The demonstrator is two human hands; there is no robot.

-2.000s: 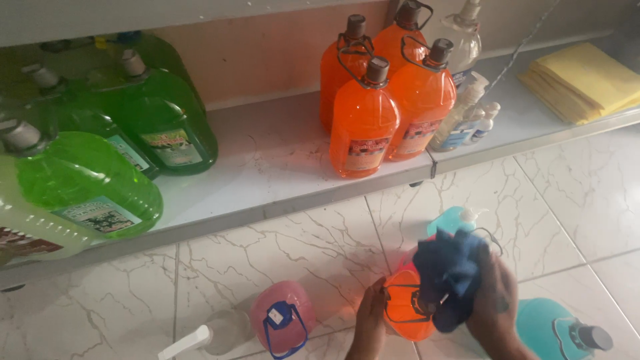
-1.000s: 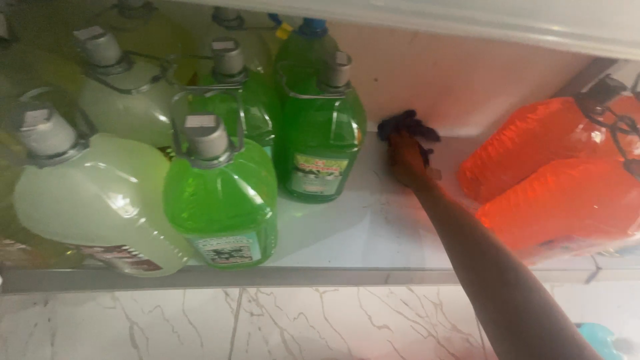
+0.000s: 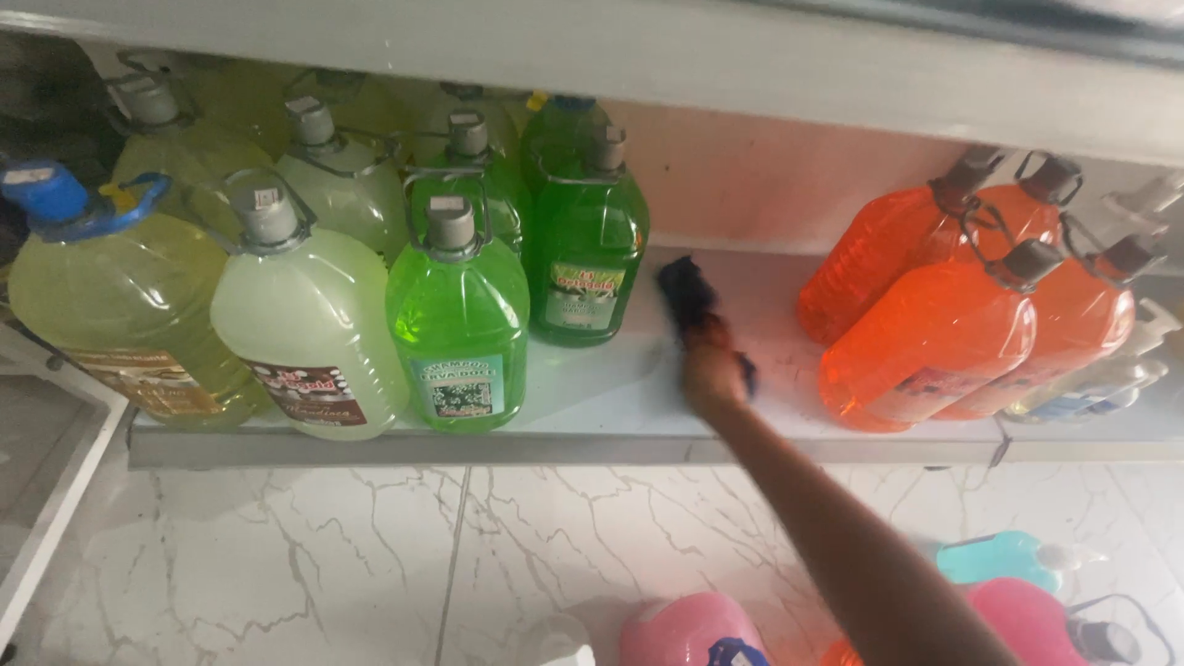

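Note:
My right hand (image 3: 717, 377) is on the shelf surface, closed around a dark blue cloth (image 3: 686, 289); hand and cloth are slightly blurred. The grey metal shelf (image 3: 601, 393) shows bare between two groups of jugs. Left of the hand stands a dark green jug (image 3: 592, 240), with a bright green jug (image 3: 458, 324) nearer the shelf's front edge. To its right are several orange jugs (image 3: 930, 333) with dark caps and carrying loops. My left hand is out of view.
Pale and yellowish jugs (image 3: 305, 324) fill the shelf's left end. Small clear pump bottles (image 3: 1091, 388) stand behind the orange jugs at right. An upper shelf (image 3: 592, 65) overhangs. On the marble-patterned floor are a pink jug (image 3: 689, 629), another pink jug (image 3: 1017, 615) and a turquoise bottle (image 3: 999, 560).
Two seconds ago both hands were over an orange jug on the floor, the right with the cloth. The right hand then reached the shelf's back, and is now nearer its front. The view has shifted.

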